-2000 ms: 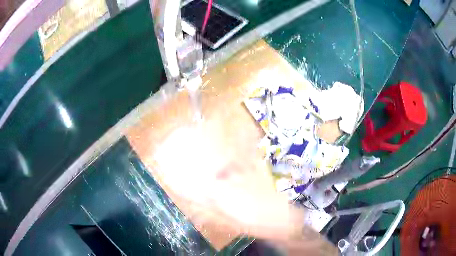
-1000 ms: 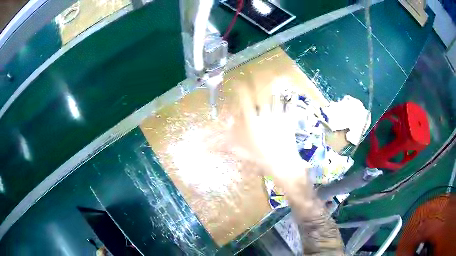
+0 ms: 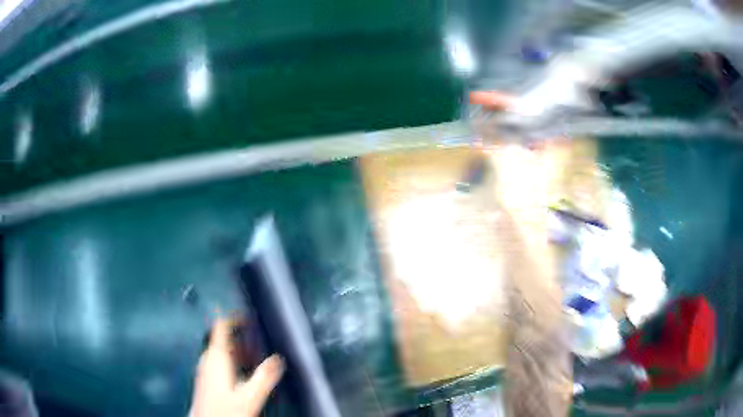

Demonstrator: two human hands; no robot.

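My left hand (image 3: pixel 232 379) is at the lower left, holding a dark flat plate, apparently the back cover, beside a pale panel edge (image 3: pixel 287 313). The plate and panel are tilted nearly edge-on over the green bench. My right hand (image 3: pixel 525 179) is blurred and overexposed above the tan glue-catch board (image 3: pixel 448 342), with the forearm coming up from the bottom. The glue gun and pale hose (image 3: pixel 562 85) are smeared at the upper right. Whether my right hand touches the gun is not clear. A small dark shape (image 3: pixel 472 175) shows left of that hand.
A crumpled printed cloth (image 3: pixel 591 305) and a white rag (image 3: pixel 644 285) lie right of the board. A red stool (image 3: pixel 688 342) is at the lower right. A pale rail (image 3: pixel 204 171) crosses behind the bench (image 3: pixel 147 269), with a green surface (image 3: pixel 326 73) beyond.
The view has swung left. My left hand and the held plate have come further into view and are raised. My right hand now appears nearer the rail and gun. The framed panel at the back is no longer visible.
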